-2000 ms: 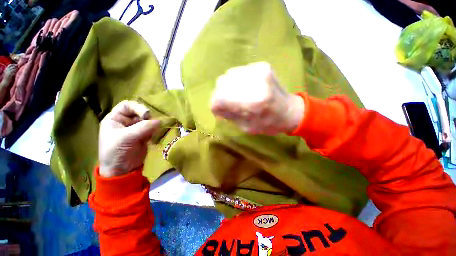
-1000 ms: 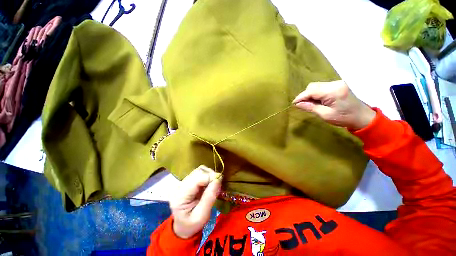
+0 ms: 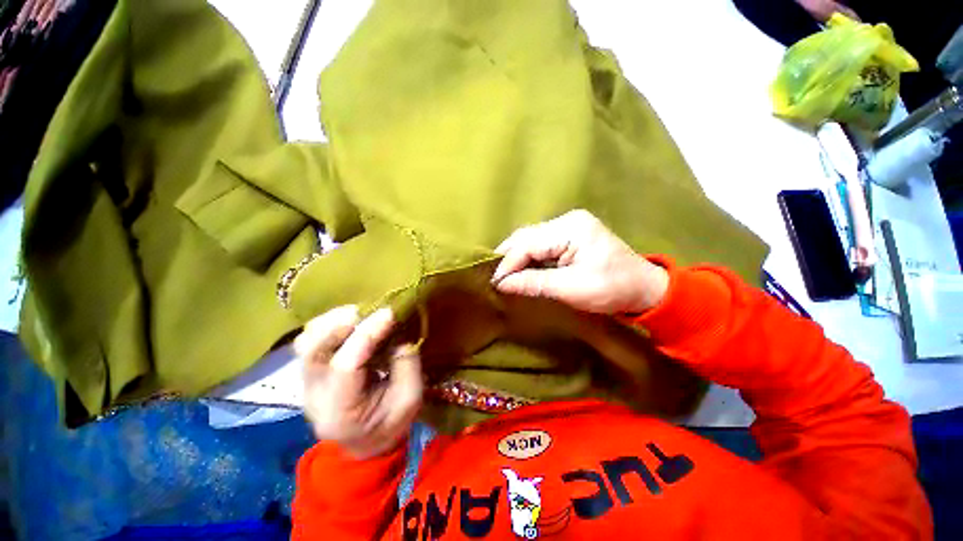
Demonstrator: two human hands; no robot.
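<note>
The olive-green coat [image 3: 454, 127] is spread over the white table and reaches my waist. My right hand [image 3: 576, 264] pinches the thread [image 3: 459, 266], which runs taut and short to the left over the cloth; a needle cannot be made out. My left hand [image 3: 364, 370] is slightly blurred, with its fingers curled at the near edge of the cloth beside a loop of thread. Whether it grips the cloth or the thread is unclear. A speckled red-brown trim [image 3: 480, 397] shows near my waist, and another piece lies left of the seam.
A black smartphone [image 3: 816, 245], pens [image 3: 857, 238], a grey strip [image 3: 899, 291] and a white pad [image 3: 935, 280] lie at the right. A knotted yellow plastic bag [image 3: 842, 74] is at the upper right. Part of another person's hand shows at the top right edge. Blue floor is at the lower left.
My right hand has moved left and down, nearer the seam, and the long thread span is shorter. My left hand has moved left and up onto the cloth. The view has shifted rightward.
</note>
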